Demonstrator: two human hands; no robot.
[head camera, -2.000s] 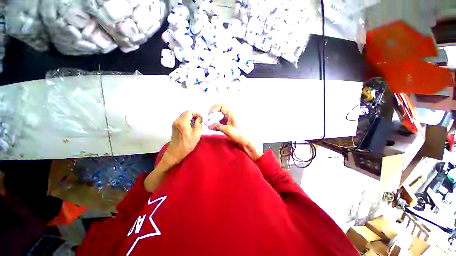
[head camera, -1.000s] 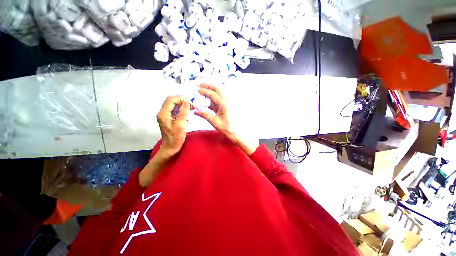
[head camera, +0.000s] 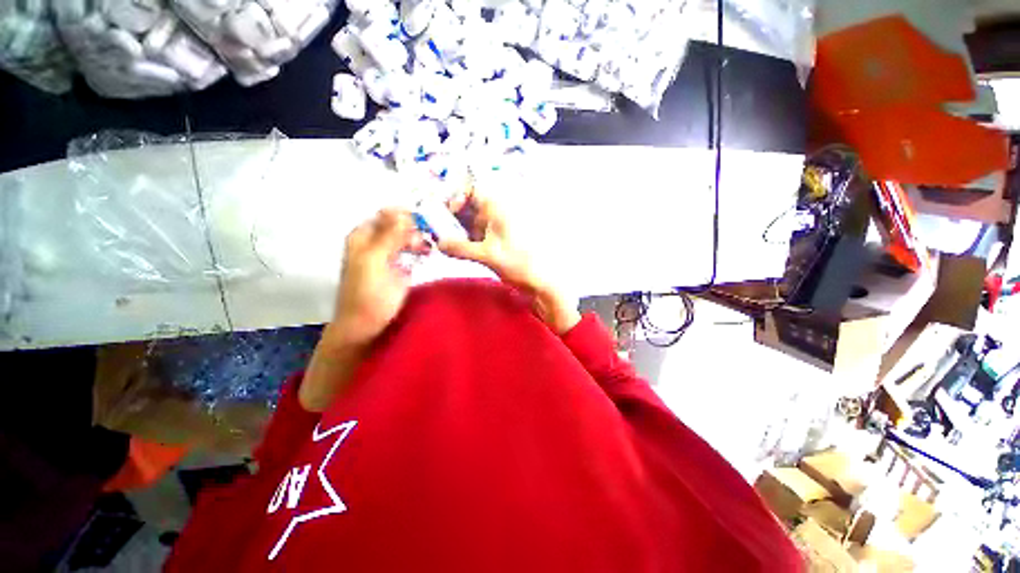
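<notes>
A small white piece (head camera: 436, 219) with a blue part is between my two hands, over the white bench top and near my body. My left hand (head camera: 376, 260) is bent around its left side, fingers curled and somewhat blurred. My right hand (head camera: 488, 240) has its thumb and fingertips at the right side of the piece. The glare hides the piece's exact outline. A loose pile of white pieces (head camera: 431, 84) with blue flecks lies just beyond my hands.
Bulging clear bags of white pieces (head camera: 145, 50) stand at the far left. An open poly bag of pieces (head camera: 615, 50) lies right of the pile. An empty poly bag (head camera: 134, 213) lies at left. A black cable (head camera: 717, 146) crosses the bench at right, before orange-red sheets (head camera: 895, 101).
My hands moved up and left from near my body, then my left hand turned and shifted slightly further left. A blue part now shows at the held piece. The view has shifted slightly.
</notes>
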